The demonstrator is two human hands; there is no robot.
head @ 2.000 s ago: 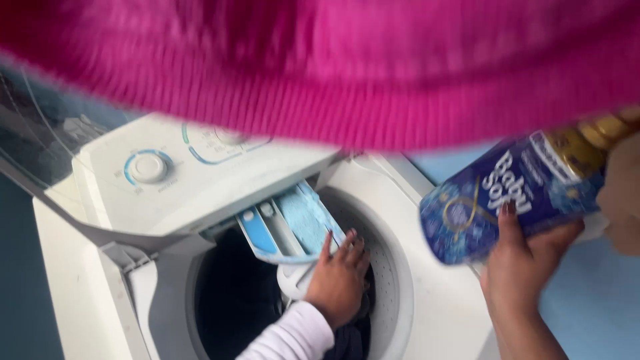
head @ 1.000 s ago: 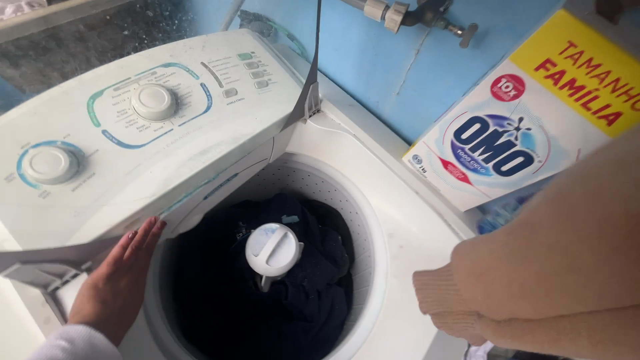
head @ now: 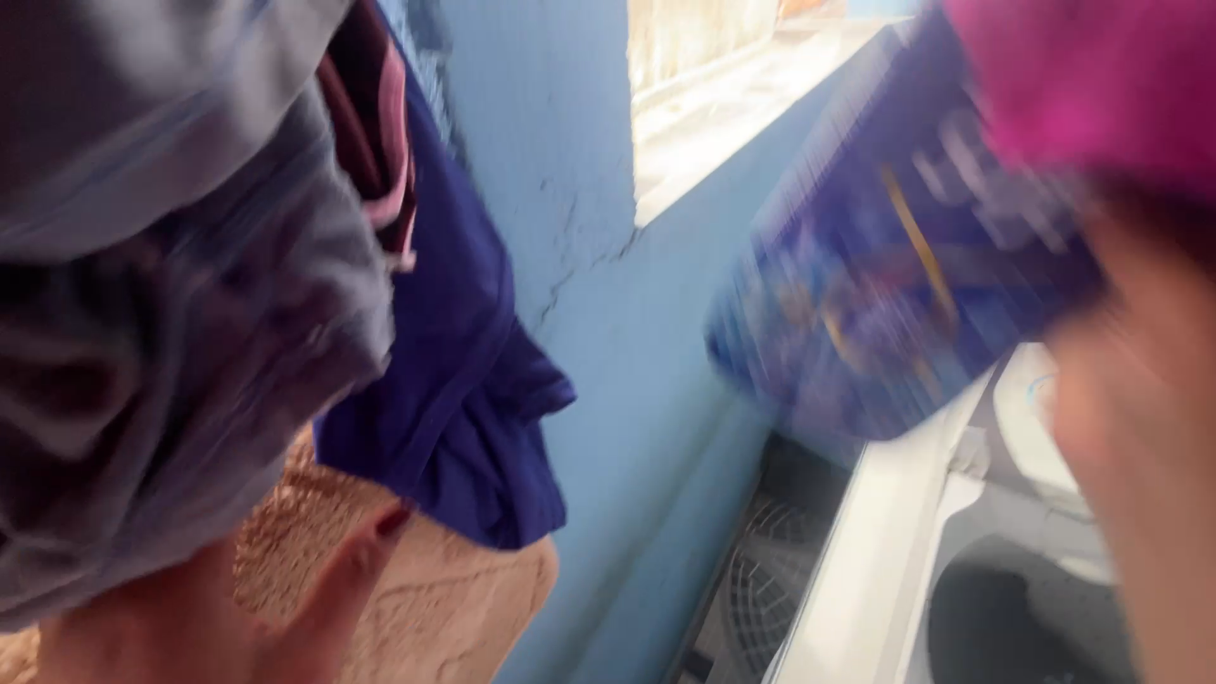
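Note:
A blurred blue fabric softener bottle (head: 883, 275) is tilted in my right hand (head: 1121, 370) at the right, above the washing machine's rim. At the lower left, my left hand (head: 313, 608) is against the underside of bunched grey clothes (head: 218, 304). Its thumb is apart, while its other fingers are hidden by the cloth, so its grip cannot be judged. A dark blue garment (head: 446, 408) hangs beside the grey cloth, with a pink-edged piece (head: 389, 142) above it. The white top-loading washing machine (head: 855, 570) shows at the lower right, its dark tub opening (head: 1016, 608) partly in view.
A cracked light blue wall (head: 608, 380) rises behind, with a bright opening (head: 722, 114) at the top. Rough tan material (head: 456, 598) lies below the clothes. A dark object with a round grille (head: 769, 570) is between wall and machine. Pink fabric (head: 1102, 76) covers the top right corner.
The view has swung away from the tub towards the wall and clothes. My left hand was at the machine's panel one second ago and is now at the clothes. The detergent box is out of view.

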